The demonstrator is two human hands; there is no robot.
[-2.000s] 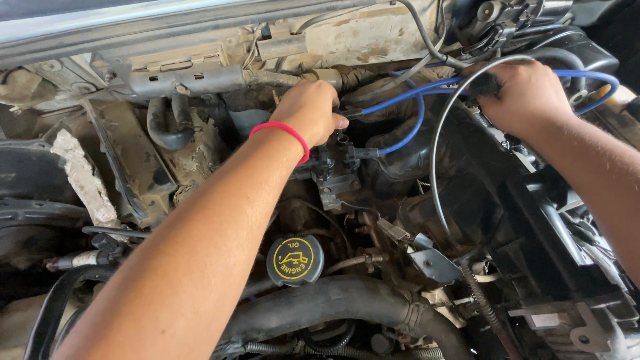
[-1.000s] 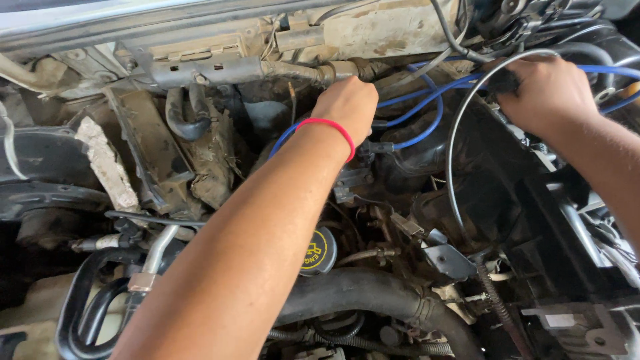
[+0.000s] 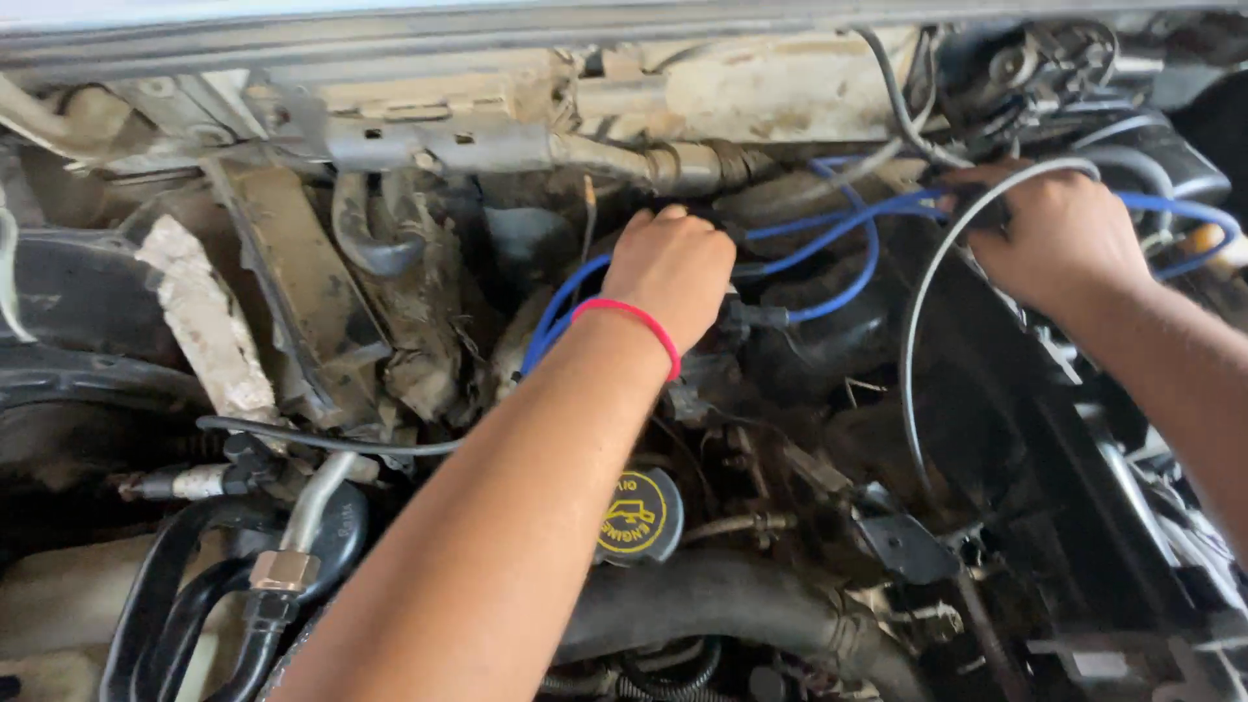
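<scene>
Blue spark plug wires (image 3: 834,234) run across the rear of an engine bay. My left hand (image 3: 673,268), a pink band at its wrist, is curled knuckles up over the back of the engine, among the wires; its fingertips are hidden. More blue wire comes out left of that wrist. At the right my right hand (image 3: 1053,224) is closed around a dark part with the blue wires running to it; its grip is partly hidden. A thin grey cable (image 3: 912,331) loops down beside this hand. The black oil filler cap (image 3: 641,517) is partly behind my left forearm.
A thick black hose (image 3: 702,604) crosses in front of the cap. Metal lines with a brass-coloured fitting (image 3: 284,570) stand at the lower left. The dirty firewall (image 3: 439,107) borders the back, and a black plastic housing (image 3: 1033,419) lies under my right arm.
My left hand has moved right relative to the oil cap, and blue wire now shows left of its wrist. My right hand stays around the dark part.
</scene>
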